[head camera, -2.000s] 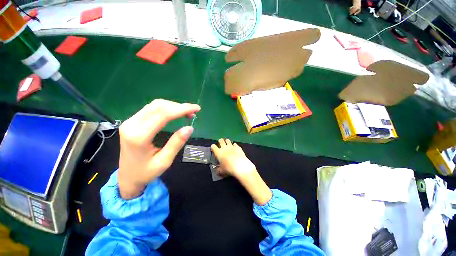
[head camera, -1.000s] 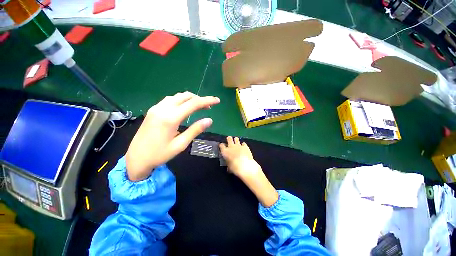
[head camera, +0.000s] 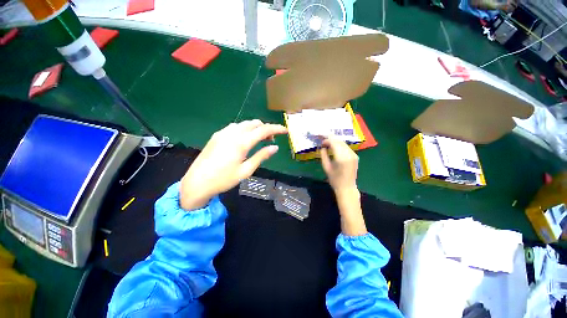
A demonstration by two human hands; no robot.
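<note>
An open yellow carton (head camera: 295,146) stands on the green belt, its brown lid (head camera: 326,71) upright behind it, with a white printed leaflet (head camera: 318,126) on its contents. My right hand (head camera: 341,163) is at the carton's front, fingertips on or just over the leaflet; whether they grip it cannot be told. My left hand (head camera: 227,163) is raised left of the carton, thumb and fingers apart and empty. Two flat dark grey cards (head camera: 292,200) lie side by side on the black mat below my hands.
A second open carton (head camera: 442,163) stands on the belt at right. The scale (head camera: 53,168) and signal tower pole (head camera: 127,105) are at left. A white tray (head camera: 429,279) heaped with paper is at lower right. Red pads (head camera: 196,53) and a fan (head camera: 317,23) are at the back.
My right hand has moved from the cards up to the open carton, uncovering the right card. My left hand stays raised and open, slightly further right in the picture.
</note>
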